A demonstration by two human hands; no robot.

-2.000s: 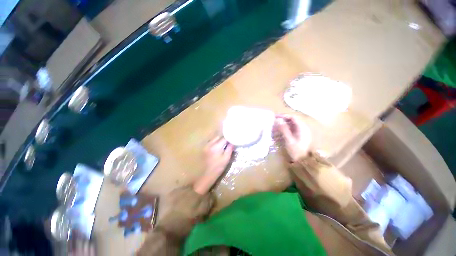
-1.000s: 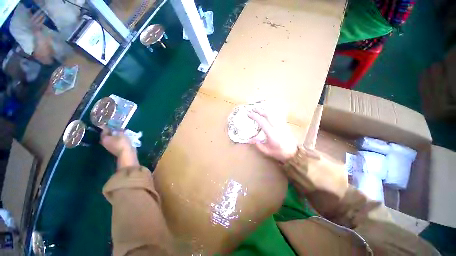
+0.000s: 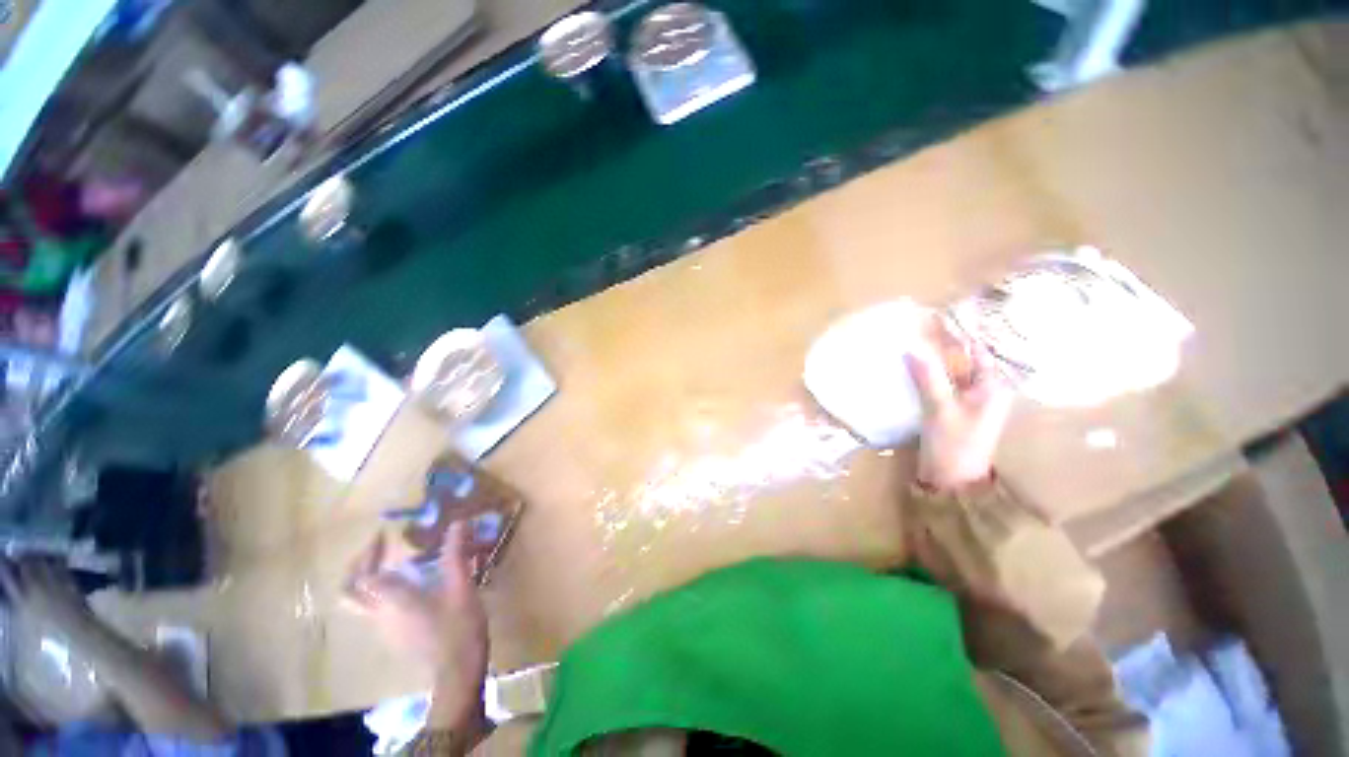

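Note:
My right hand (image 3: 962,411) grips the right edge of a white round disc (image 3: 870,370), blown out by glare. It is just left of stacked discs (image 3: 1068,328) on white wrapping (image 3: 1161,337). My left hand (image 3: 422,599), blurred, is over the near edge of a brown jig (image 3: 477,521) with blue pegs; its fingertips overlap the jig, and I cannot tell if they grip it. Behind it, one metallic-topped unit (image 3: 462,373) stands at a white jig (image 3: 511,388). Another unit (image 3: 298,399) stands at a second white jig (image 3: 352,414).
Shiny bits or glare (image 3: 725,470) lie mid-bench. The green belt (image 3: 621,192) runs behind, carrying metallic-topped units (image 3: 326,207) and a white jig (image 3: 692,71). A white upright (image 3: 1092,42) stands at the back. White bundles (image 3: 1201,695) are in the carton at lower right. Another person's arm (image 3: 111,658) is at lower left.
The view has turned. My left hand has left the unit and jig on the belt and is now at the brown jig. My right hand has moved from the stacked discs to holding a white disc beside them.

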